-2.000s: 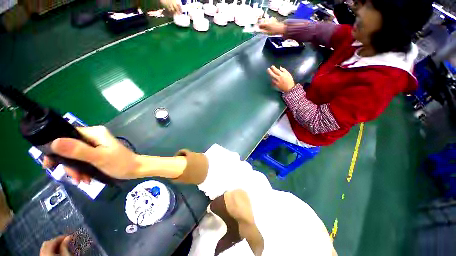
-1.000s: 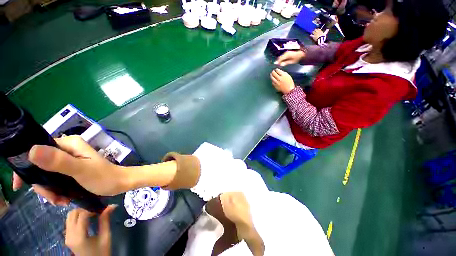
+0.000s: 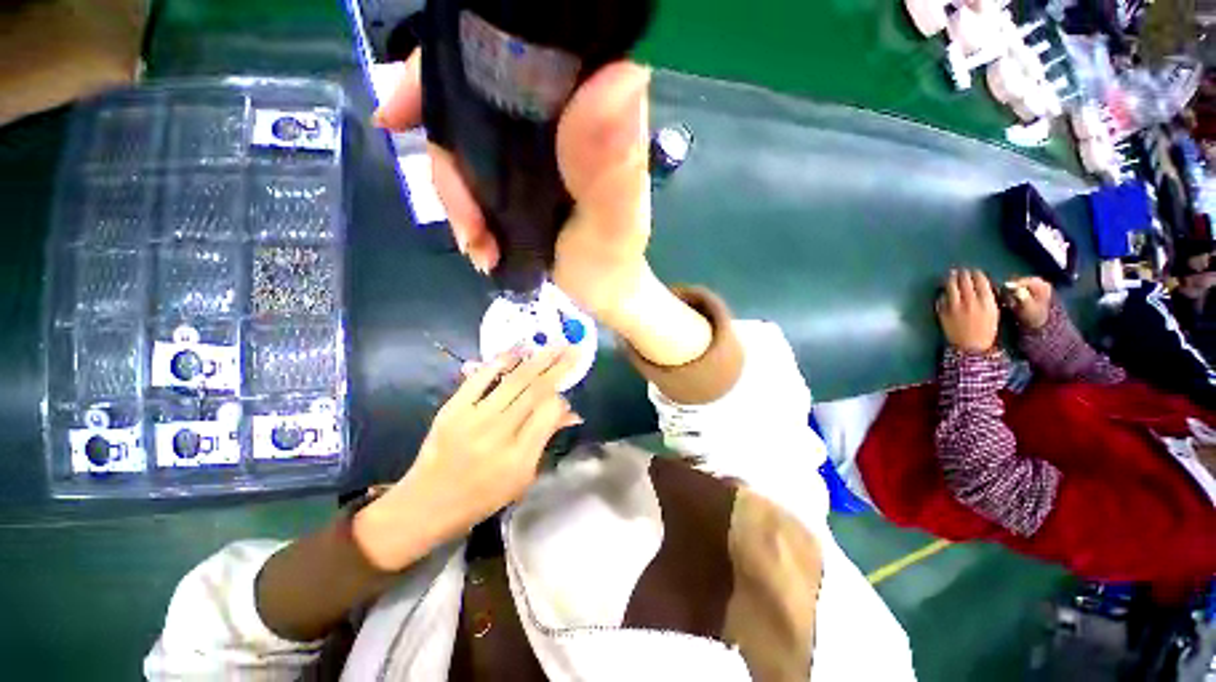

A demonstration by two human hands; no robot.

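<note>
My right hand (image 3: 607, 200) is wrapped around the thick black electric screwdriver (image 3: 500, 160), which stands tip down over the round white housing (image 3: 576, 357). The tip is at the housing's far side; whether it touches a screw cannot be told. Blue spots show on the housing. My left hand (image 3: 474, 446) lies with its fingers on the near left part of the housing, pressing it on the bench. A thin dark wire sticks out to the left of the housing.
A clear compartment tray (image 3: 244, 317) at the left holds several white modules (image 3: 196, 364) and a cell of tiny screws (image 3: 292, 280). The feeder's blue-white edge (image 3: 416, 173) shows behind the screwdriver. A small round container (image 3: 671, 145) stands beyond. A person in red (image 3: 1014, 460) sits at the right.
The view has turned to the left and down, showing the whole tray. The screwdriver has moved over the housing, and my left hand has come onto the housing.
</note>
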